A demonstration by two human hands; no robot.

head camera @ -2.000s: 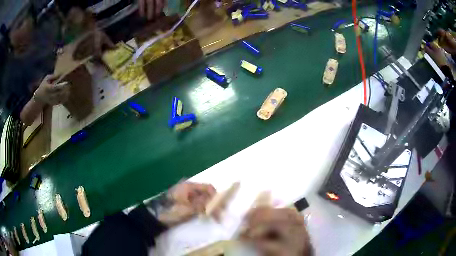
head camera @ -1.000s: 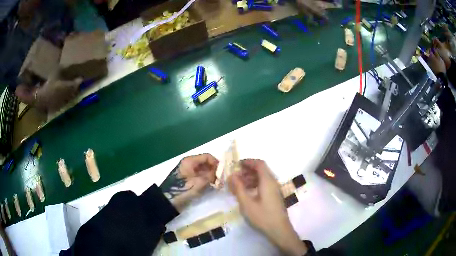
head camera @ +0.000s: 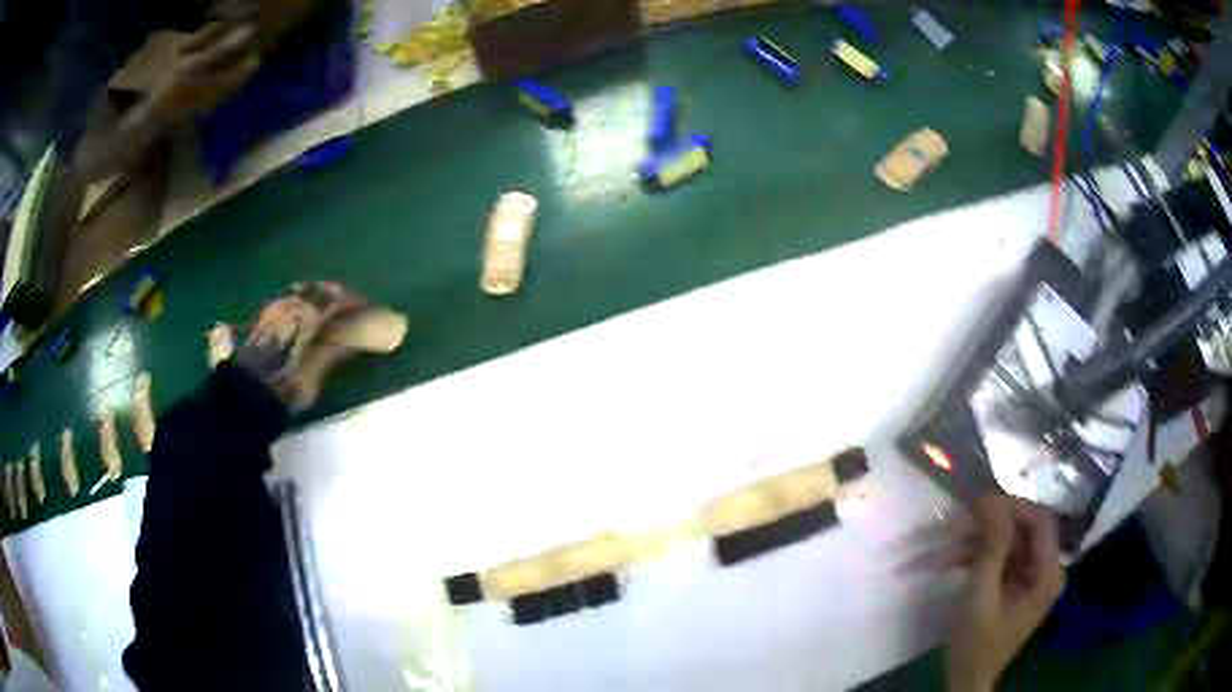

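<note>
My left hand (head camera: 304, 338) is over the green belt at the left, its fingers closed around one end of a tan housing (head camera: 376, 331). Another tan housing (head camera: 508, 243) lies on the belt to the right of it. My right hand (head camera: 1011, 575) is at the near edge of the black dispenser (head camera: 946, 406), fingers bent and blurred; whether it holds anything cannot be told. On the white top, a long yellowish-tan strip (head camera: 662, 544) runs between black stop blocks (head camera: 565, 599). Whether housings sit at its two work spots is too blurred to tell.
Several tan housings (head camera: 70, 460) stand in a row on the belt at far left. Blue parts (head camera: 676, 162) lie across the belt (head camera: 595, 291). Thin metal rails (head camera: 308, 588) run beside my left sleeve. A red hose (head camera: 1063, 122) hangs by the dispenser. Another person's hand (head camera: 210, 61) is beyond the belt.
My hands have parted from the piece between them. The left has reached out over the belt, the right has moved to the dispenser. A housing now lies mid-belt. The view has shifted.
</note>
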